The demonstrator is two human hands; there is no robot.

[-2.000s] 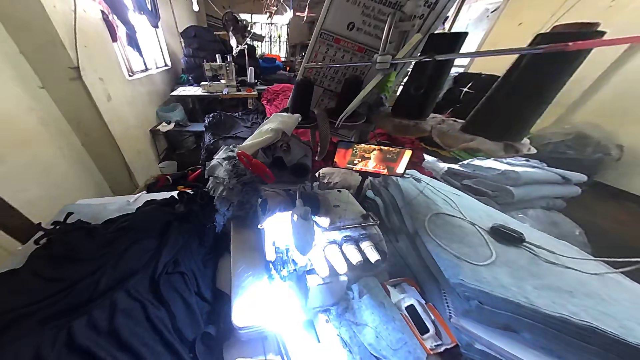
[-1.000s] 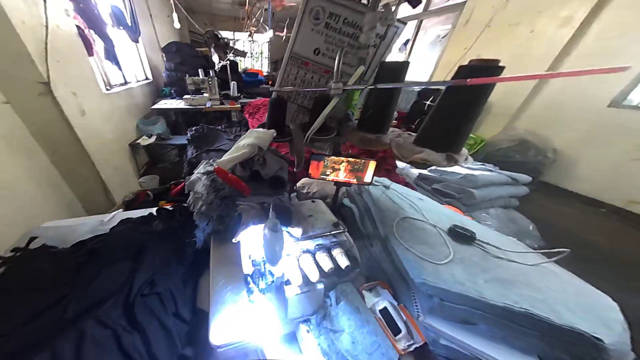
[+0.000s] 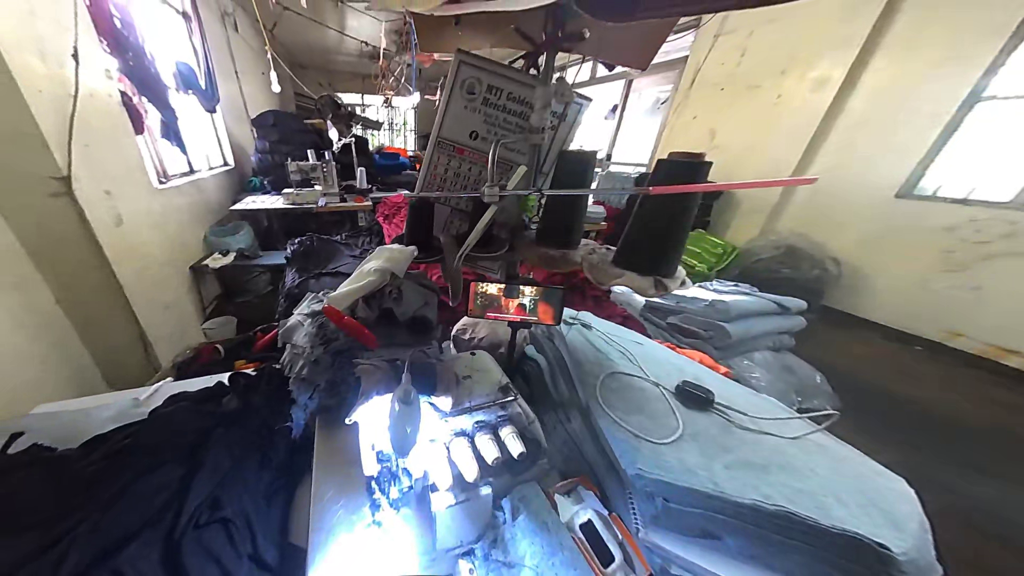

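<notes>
Neither my left hand nor my right hand shows in the head view. In front of me stands an overlock sewing machine (image 3: 480,376) with several white tension knobs (image 3: 488,444), brightly lit by a small lamp (image 3: 406,416). Dark navy fabric (image 3: 160,480) lies heaped at the left of the machine. At its right is a thick stack of light grey-blue fabric (image 3: 744,456), with a cable and a small black box (image 3: 694,394) on top. A white and orange device (image 3: 596,532) lies beside the machine. Behind it, a phone (image 3: 514,302) sits upright on a holder.
Large black thread cones (image 3: 660,216) stand behind the phone, under a horizontal rod (image 3: 592,191) with a red end. Red-handled scissors or a similar tool (image 3: 350,326) rests by grey scraps. Folded fabric (image 3: 728,316) lies right; another sewing machine (image 3: 314,176) stands on a far table.
The view has shifted, showing more of the right wall. Nothing else has plainly moved.
</notes>
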